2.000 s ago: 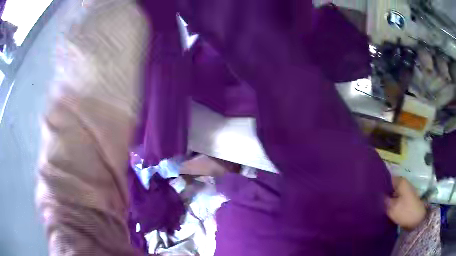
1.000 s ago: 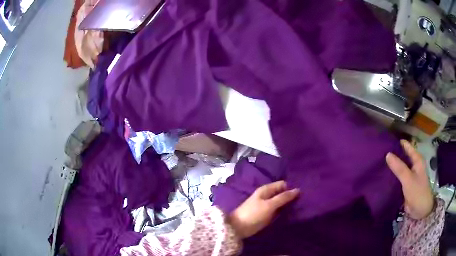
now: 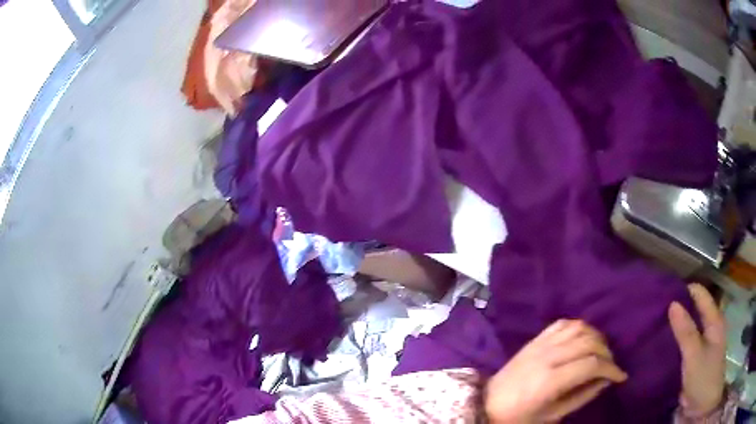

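A large purple garment piece [image 3: 539, 199] is draped over the table and down towards my lap. My left hand [image 3: 554, 373] lies on its lower part with the fingers bent; I cannot tell whether they pinch the cloth. My right hand [image 3: 703, 344] is at the cloth's right edge, thumb and fingers apart, palm side against the edge. The metal cloth plate [image 3: 673, 217] shows right of the cloth. The machine head is cut off at the right rim.
A purple fabric bundle [image 3: 240, 306] lies low at left beside crumpled silvery sheeting [image 3: 365, 331]. Orange and peach cloth [image 3: 225, 62] hangs at upper left near the glossy maroon-brown board [image 3: 302, 25]. A pale wall [image 3: 99, 157] runs along the left.
The view has shifted, so the scene sits further right. My left hand has moved right across the cloth, closer to my right hand, which stays at the cloth's right edge.
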